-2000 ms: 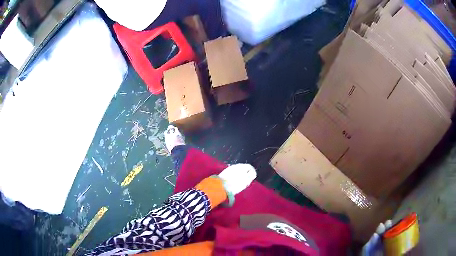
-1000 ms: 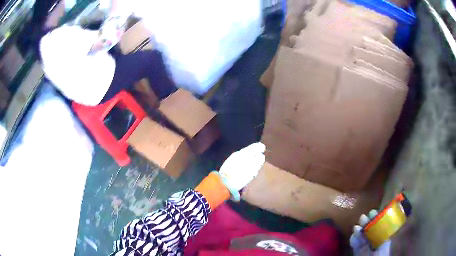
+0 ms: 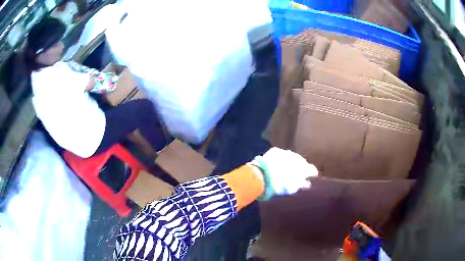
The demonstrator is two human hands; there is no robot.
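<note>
My left hand [image 3: 289,172], in a white knit glove, is at the upper left edge of a darker flat carton blank [image 3: 336,214] in front of the leaning stack of blanks [image 3: 326,135]. Its fingers are curled at that edge; the fingertips are partly hidden. The tape gun [image 3: 363,240], orange and blue, is at the bottom right. My right hand [image 3: 383,255] is nearly all cut off by the bottom edge; only a pale bit shows beside the tape gun.
A blue crate [image 3: 346,25] stands behind the blanks. A large white wrapped bundle [image 3: 188,66] is at upper centre, another [image 3: 46,204] at lower left. A person [image 3: 66,107] sits on a red stool [image 3: 97,176] with a carton [image 3: 122,86]. Two brown cartons [image 3: 183,160] [image 3: 148,191] are beside the stool.
The view has swung up and right. My left hand has moved from over the lap to the blanks, and a darker blank now shows in front. The tape gun is turned and lower in view.
</note>
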